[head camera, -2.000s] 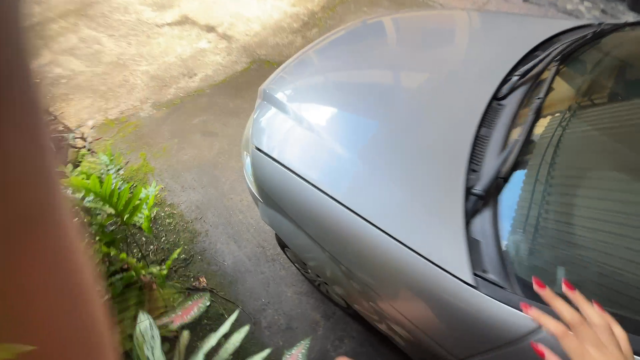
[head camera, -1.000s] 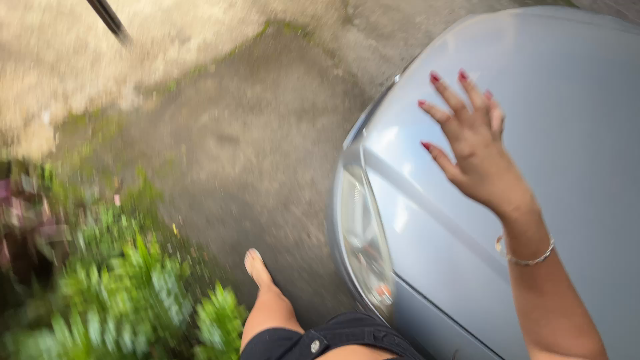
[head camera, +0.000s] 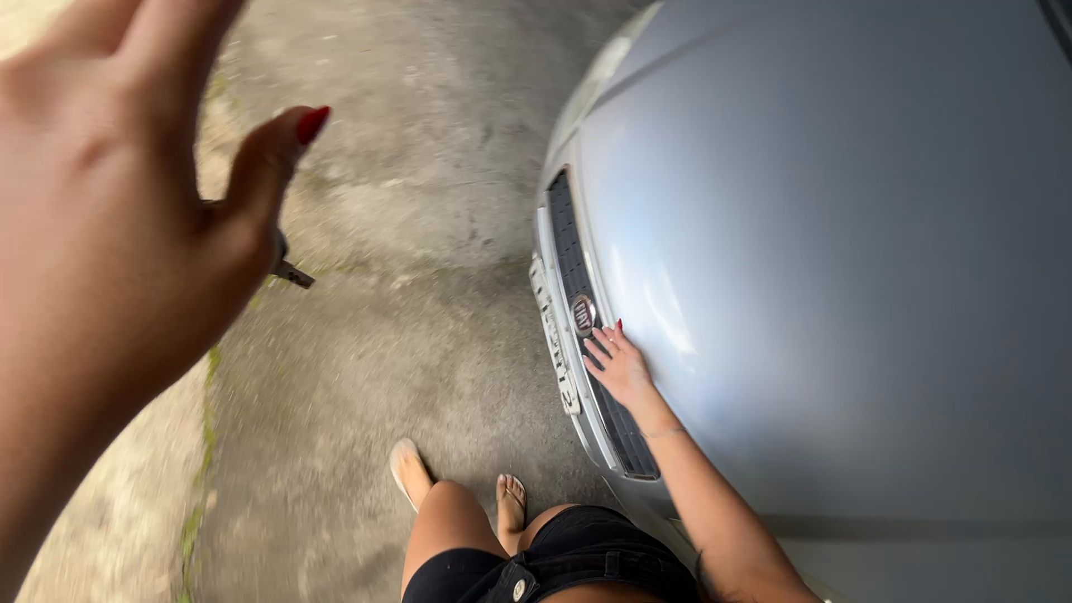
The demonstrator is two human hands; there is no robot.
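Large and close at the left edge is my left hand (head camera: 142, 167), raised with the thumb spread from the fingers. A metal key (head camera: 293, 275) pokes out beyond its palm side; the grip on it is hidden. Lower down, my right hand (head camera: 621, 367) has its fingers spread, palm partly turned up, and holds nothing. It is beside the round Fiat badge (head camera: 584, 315) at the front edge of a silver car's hood (head camera: 837, 251). Whether it touches the car I cannot tell.
The car's front grille (head camera: 568, 234), license plate (head camera: 553, 335) and headlight (head camera: 603, 71) face the concrete ground (head camera: 377, 368). A mossy seam (head camera: 201, 477) runs along the left. My feet in flip-flops (head camera: 512, 502) stand close to the bumper.
The view has moved along to the car's front. My left hand with the key has come into view. My right hand, over the headlight side of the hood one second ago, is now by the badge.
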